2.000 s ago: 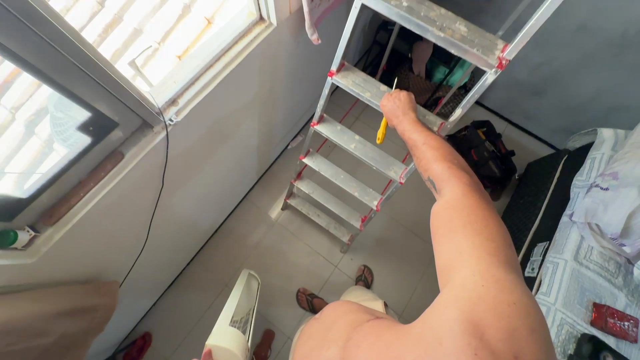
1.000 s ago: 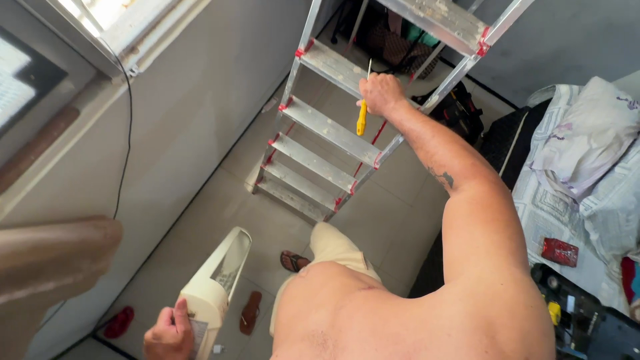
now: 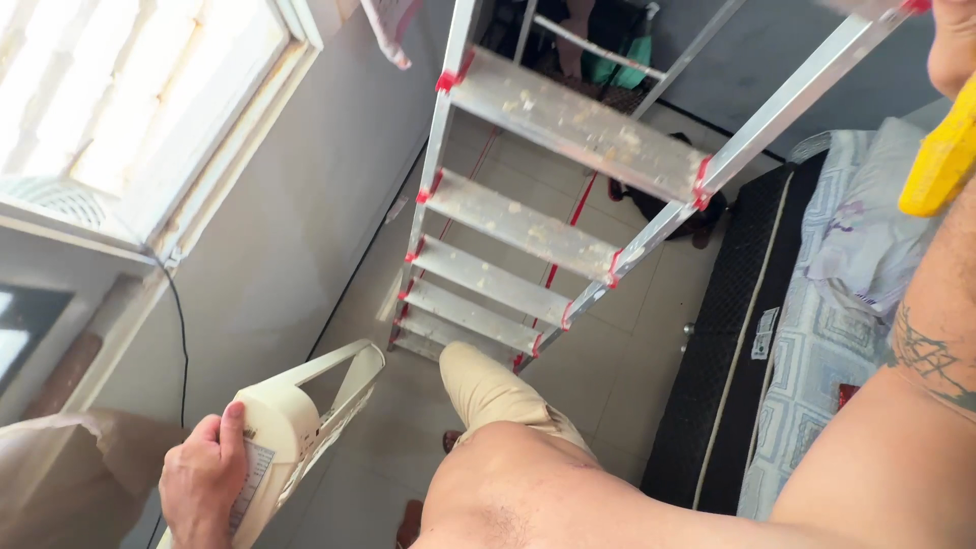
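Note:
My left hand (image 3: 204, 476) grips a cream plastic housing (image 3: 293, 427) with an open frame at its far end and a printed label on its side. At the top right edge, my right hand (image 3: 951, 49) is mostly out of view, with the yellow handle (image 3: 939, 156) of a hand tool against it; the tool's tip is hidden. An aluminium stepladder (image 3: 579, 122) with red plastic joints and paint-spotted treads stands in front of me. My leg in beige trousers (image 3: 496, 389) is beside its lower steps.
A window (image 3: 137, 107) and a hanging black cable (image 3: 183, 343) are on the left. To the right is a bed (image 3: 808, 335) with a patterned cover and a pillow (image 3: 869, 221). A dark bag (image 3: 671, 198) lies on the tiled floor behind the ladder.
My right hand with the yellow-handled tool has moved up and right to the frame's edge. The ladder is nearer in view. One leg has moved forward toward the ladder's lower steps.

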